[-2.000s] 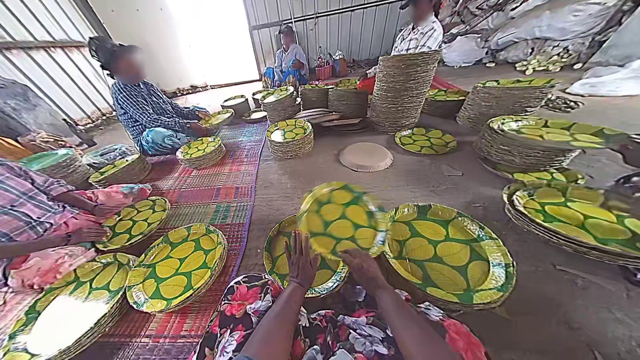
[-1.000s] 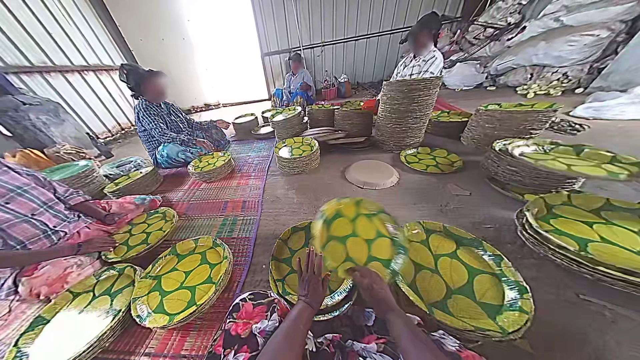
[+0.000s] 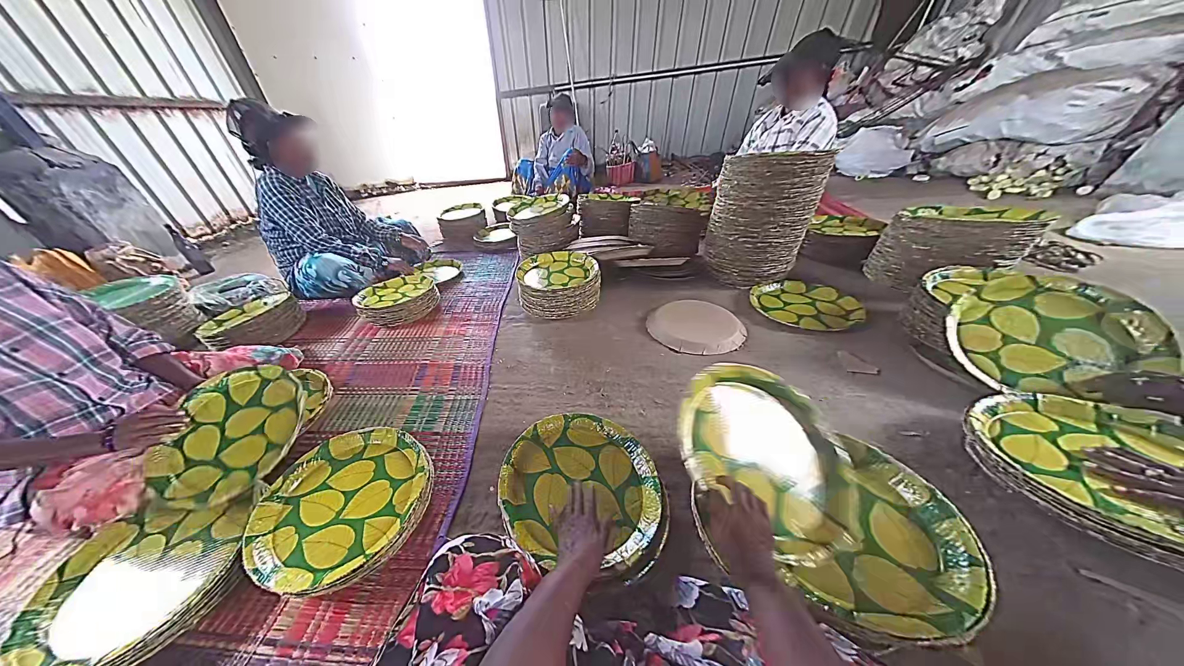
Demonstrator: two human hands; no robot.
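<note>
Several round plates with a green and yellow leaf print lie before me. My left hand (image 3: 581, 525) rests palm down on the small plate stack (image 3: 546, 462) in front of my lap; it grips nothing. My right hand (image 3: 740, 527) holds a leaf-print plate (image 3: 768, 444) by its near edge, tilted up and blurred, with glare on its face. That plate overlaps the larger plate stack (image 3: 916, 546) to the right.
A co-worker at left tilts a plate (image 3: 231, 430) above a stack on the woven mat (image 3: 435, 370). Another person's hands are at the stacks (image 3: 1064, 444) on the far right. A plain brown plate (image 3: 696, 326) lies ahead; tall stacks (image 3: 768, 217) and seated people are behind it.
My right hand has moved right with a plate, from over the small stack to over the larger one. The co-worker at left has lifted a plate. At far right a plate is now raised.
</note>
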